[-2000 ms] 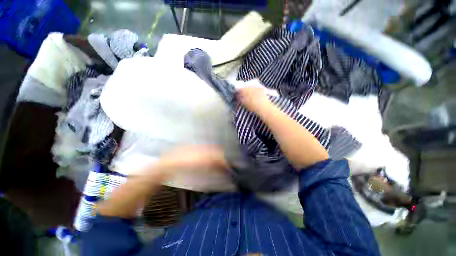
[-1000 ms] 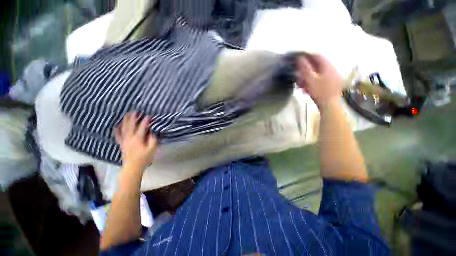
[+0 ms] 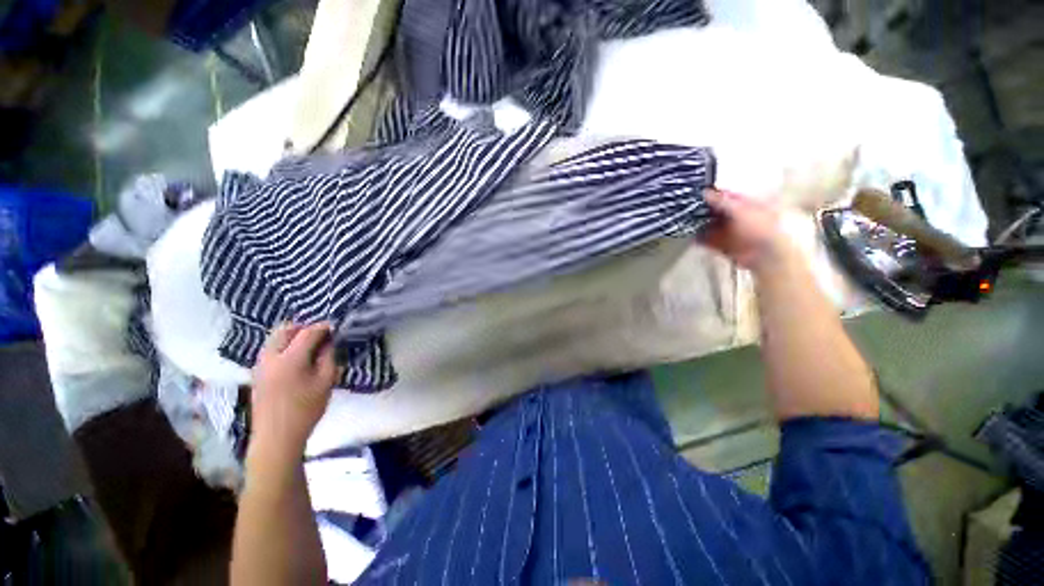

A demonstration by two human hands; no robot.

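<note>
A dark garment with narrow white stripes (image 3: 343, 235) lies spread over the pale padded pressing board (image 3: 178, 280). Its sleeve (image 3: 538, 229) stretches to the right along the board. My left hand (image 3: 300, 372) pinches the cloth near the board's front edge at the left. My right hand (image 3: 744, 227) grips the sleeve end, which has a dark edge. The fingertips of both hands are partly hidden by the cloth or the hands themselves.
A steam iron (image 3: 899, 258) with a tan handle rests at the right, with a small red light behind it. More dark striped garments (image 3: 492, 52) lie behind the board on the white table cover (image 3: 687, 80). Grey and white cloths hang at the left.
The striped garment now lies over the board, with its sleeve drawn out straight. My right hand has moved out to the sleeve end. My left hand now pinches the cloth near the front edge.
</note>
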